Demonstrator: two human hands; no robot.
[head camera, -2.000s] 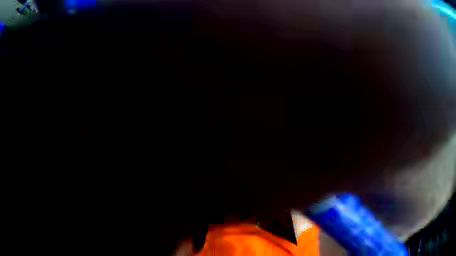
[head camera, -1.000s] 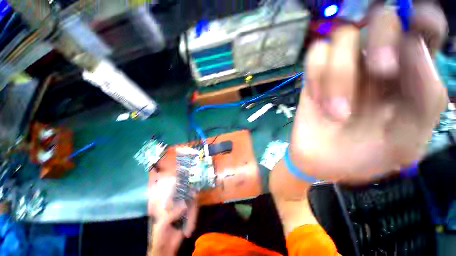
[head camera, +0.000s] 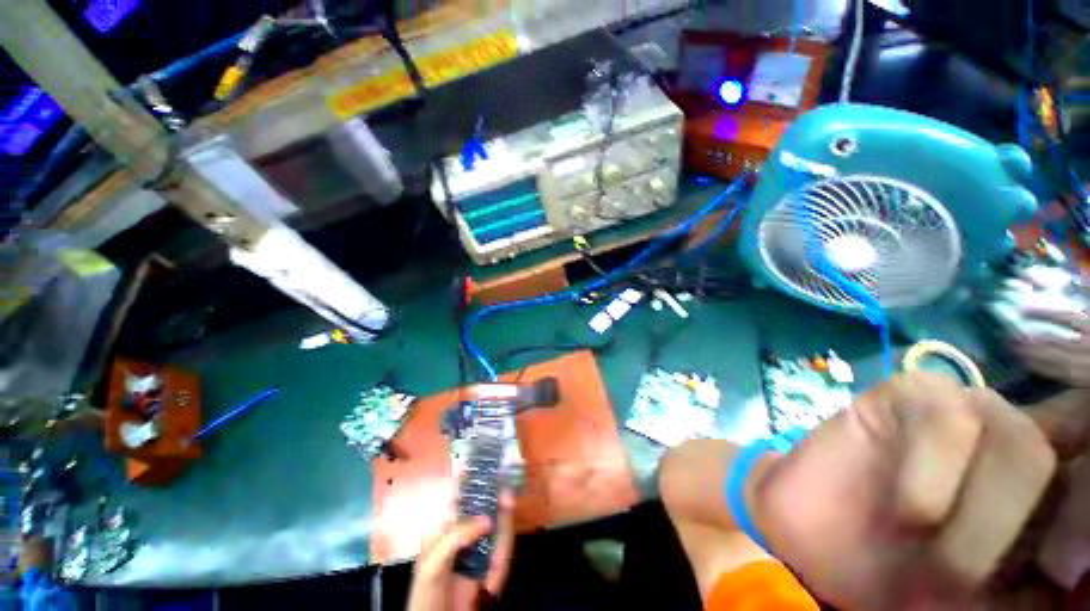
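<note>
My left hand (head camera: 460, 561), at the bottom centre, grips a long black remote control (head camera: 484, 477) with rows of small buttons. The remote lies over the orange-brown fixture plate (head camera: 574, 442) and points away from me. A board shows only partly beside and behind the remote. A black connector block (head camera: 544, 393) sits at the plate's back. My right hand (head camera: 920, 489) is raised at the lower right, large and blurred, with curled fingers and a blue wrist strap (head camera: 743, 489). Whether it holds anything is hidden.
Boards lie left (head camera: 378, 418) and right (head camera: 672, 406) of the plate. Behind are an oscilloscope (head camera: 574, 179), blue cable (head camera: 526, 307) and small white connectors (head camera: 613, 312). A teal fan (head camera: 777, 239) and tape ring (head camera: 944, 349) stand right. An orange-brown box (head camera: 153, 418) is far left.
The dark close-up blur has cleared. My right hand has moved down and right in view, uncovering the fan and right-hand boards. The remote in my left hand now shows more clearly.
</note>
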